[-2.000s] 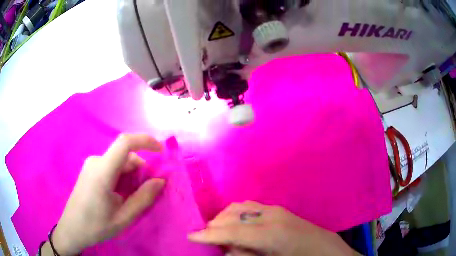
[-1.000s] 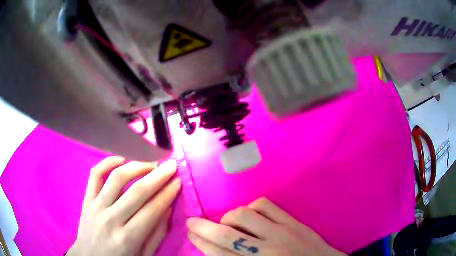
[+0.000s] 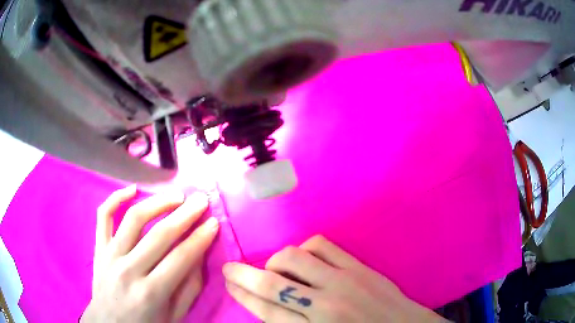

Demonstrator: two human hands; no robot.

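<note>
A large bright pink garment panel (image 3: 391, 170) covers much of the table under the sewing machine head (image 3: 378, 31). A narrow folded strip or seam (image 3: 228, 236) runs down the cloth between my hands. My left hand (image 3: 151, 252) lies flat on the cloth left of the strip, fingertips at its upper part near the bright light. My right hand (image 3: 321, 284), with an anchor mark on a finger, presses the cloth at the strip's lower end. The needle area is washed out by glare, so the needle and presser foot cannot be made out clearly.
The red handle loop of the scissors (image 3: 533, 184) lies right of the panel, and a yellow loop (image 3: 465, 63) shows at the panel's upper right edge. White table surface (image 3: 22, 158) shows at the left. Dark and blue things are below the table edge at the lower right.
My left hand has moved from hovering with curled fingers to flat on the cloth beside the strip. My right hand stays at the strip's lower end. The view has moved closer to the machine head.
</note>
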